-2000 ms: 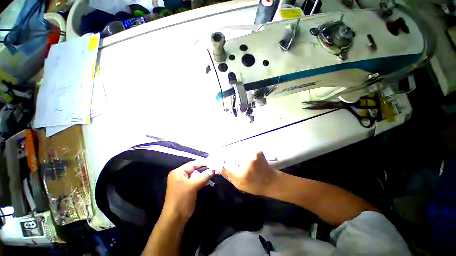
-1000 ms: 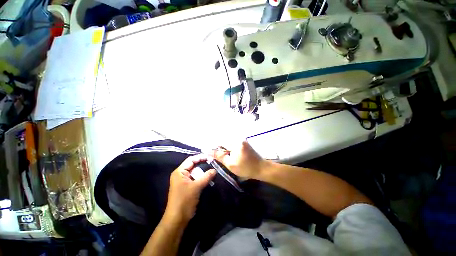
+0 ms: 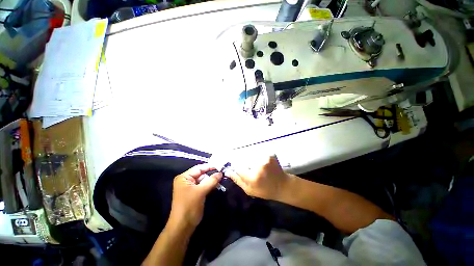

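Observation:
The dark trousers point(image 3: 148, 182) lie over the table's front edge and my lap. Their curved waistband point(image 3: 174, 154) has white stripes along its edge. My left hand point(image 3: 193, 188) pinches the waistband between thumb and fingers, and a small white label point(image 3: 220, 186) shows beside its fingertips. My right hand point(image 3: 263, 178) is closed just to the right, its fingertips nearly touching my left ones at the band. A small dark tip point(image 3: 225, 167) shows between the hands. Glare blurs the fingertips, so what my right hand grips cannot be made out.
The sewing machine point(image 3: 343, 62) stands at the upper right, with scissors point(image 3: 382, 122) in front of it. Paper sheets point(image 3: 67, 72) and a plastic-covered brown packet point(image 3: 61, 171) lie at the left. A tray with an orange-handled tool point(image 3: 25, 140) is at the far left.
The striped band piece that hung below my right hand no longer shows there. My right hand has shifted slightly right and down. The camera view has shifted a little.

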